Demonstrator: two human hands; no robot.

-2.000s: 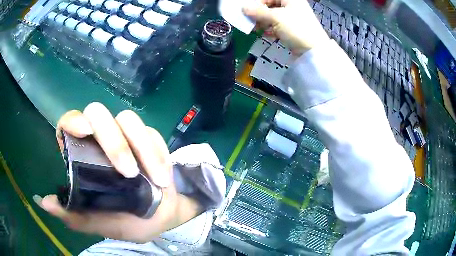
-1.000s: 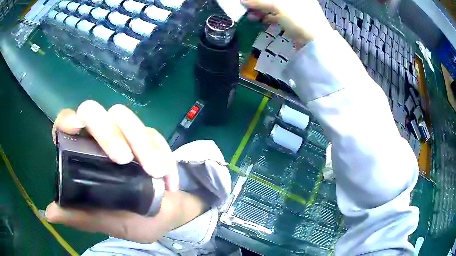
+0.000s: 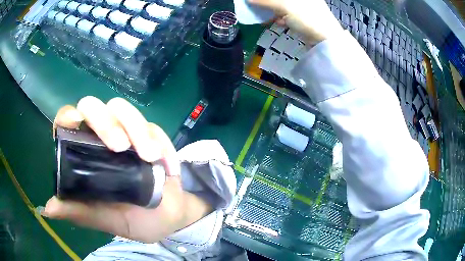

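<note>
My left hand (image 3: 158, 204) is bare and shut on a glossy black device body (image 3: 102, 173) at the lower left, with fingers over its top edge and thumb below. My right hand (image 3: 301, 15) is at the top edge, partly cut off, and pinches a thin pale wrap skin (image 3: 251, 12). The skin hangs beside the metal nozzle of the black heat gun (image 3: 220, 66), which stands nozzle up. The skin's upper part is out of the picture.
Stacked clear trays (image 3: 114, 66) with rows of white rounded pieces stand at the upper left. A clear ribbed tray (image 3: 285, 204) holds two white pieces (image 3: 293, 137) and a long white strip (image 3: 252, 224). Grey parts (image 3: 375, 46) fill an orange-brown tray at the right. A red switch (image 3: 196, 112) is on the gun's handle.
My right hand has shifted slightly with the wrap skin, which shows at a different angle beside the nozzle. My left hand has moved slightly up and left, and the device body is turned a little.
</note>
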